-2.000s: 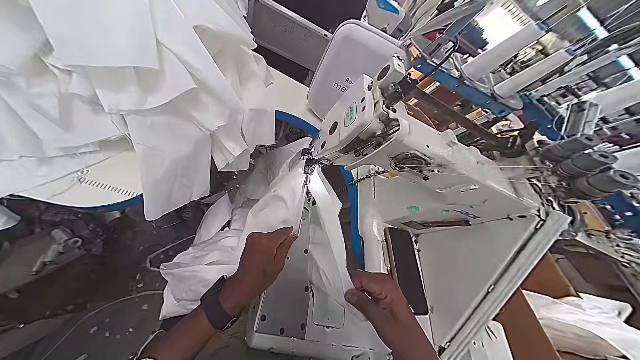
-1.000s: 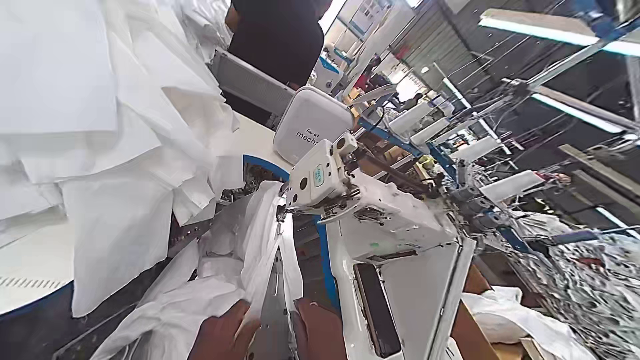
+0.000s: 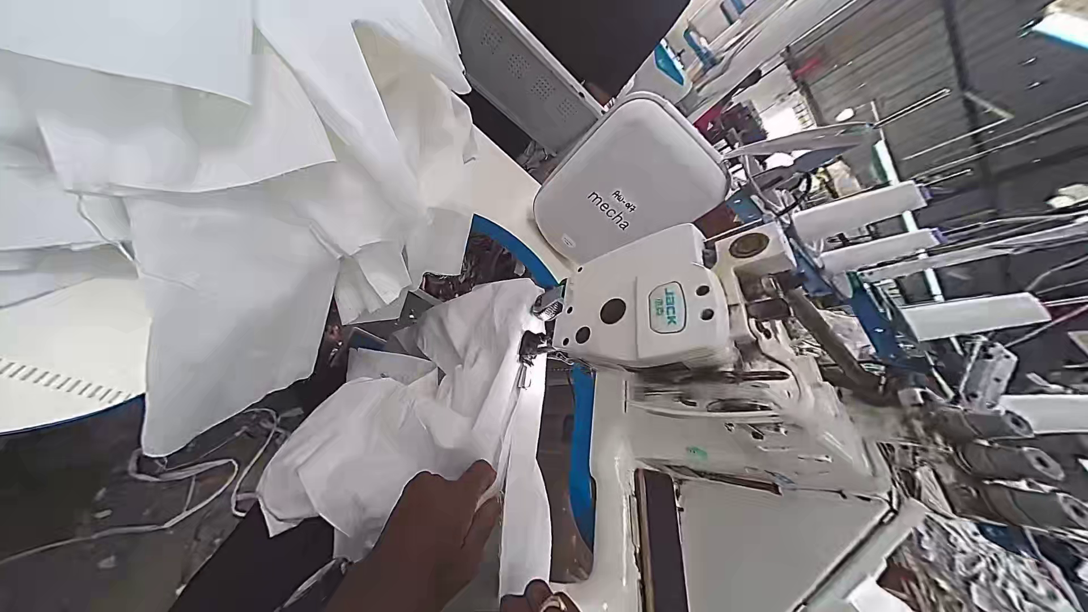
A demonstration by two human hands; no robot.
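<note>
White fabric (image 3: 382,442) runs down toward me from the needle and presser foot (image 3: 531,344) of a white Jack industrial sewing machine (image 3: 642,306). My left hand (image 3: 446,518) grips the folded edge of the cloth between thumb and fingers, below the needle. At the bottom edge of the view, only the fingertips of my right hand (image 3: 540,597) show, at the lower end of the same fabric strip; the rest of that hand is cut off, and its grip cannot be made out.
White fabric pieces (image 3: 229,280) hang over a pale curved table (image 3: 68,357) at left. A light grey case (image 3: 633,174) lies behind the machine head, beside a grey plastic crate (image 3: 531,76). Thread cones (image 3: 977,316) stand right. A white cord (image 3: 170,527) trails at lower left.
Two seconds ago both hands showed fully on the cloth, spread apart; now the right is mostly out of view at the bottom. The view has shifted.
</note>
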